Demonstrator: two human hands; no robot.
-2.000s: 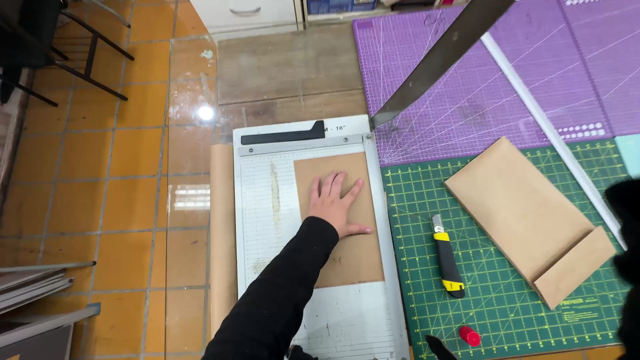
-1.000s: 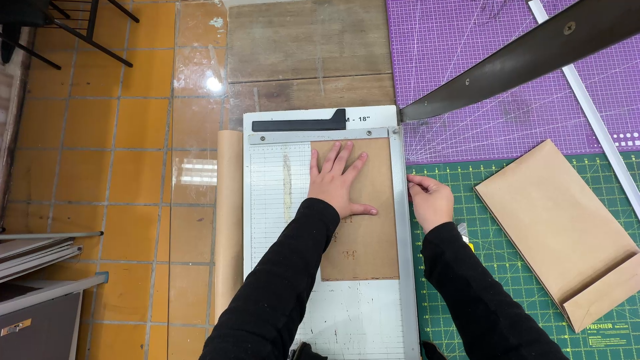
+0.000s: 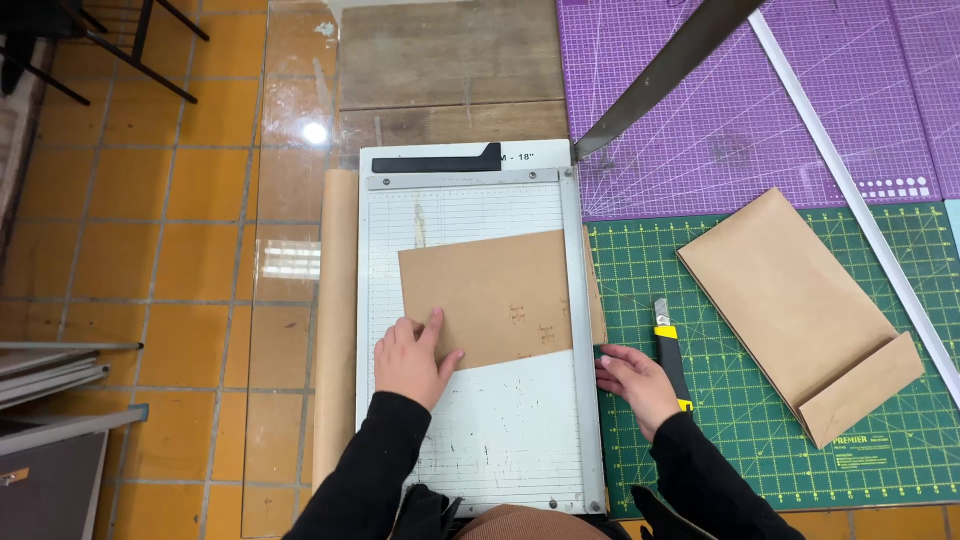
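A brown sheet of kraft paper or card [image 3: 480, 300] lies turned sideways on the white bed of a guillotine paper cutter [image 3: 495, 435], its right end passing beneath the metal edge bar. My left hand [image 3: 412, 356] rests on its lower left part, fingers spread. Just right of the bar, my right hand [image 3: 634, 382] is near the sheet's protruding lower corner, fingers slightly curled; whether they touch it is unclear. The cutter's blade arm [image 3: 667, 75] is raised toward the upper right. A black-and-yellow snap-off utility knife [image 3: 670, 360] lies beside my right hand, its blade exposed.
A folded kraft paper bag [image 3: 795, 300] and a long metal strip [image 3: 847, 180] lie over the green cutting mat [image 3: 750, 465] and purple cutting mat [image 3: 697, 150]. Rolled brown paper [image 3: 337, 322] runs along the cutter's left side. Glass [image 3: 289, 420] covers the tabletop's left edge.
The brown sheet, upright in the bed one second ago, now lies sideways and lower, reaching past the bar. My left hand has moved down and left. My right hand, absent two seconds ago, is beside the cutter.
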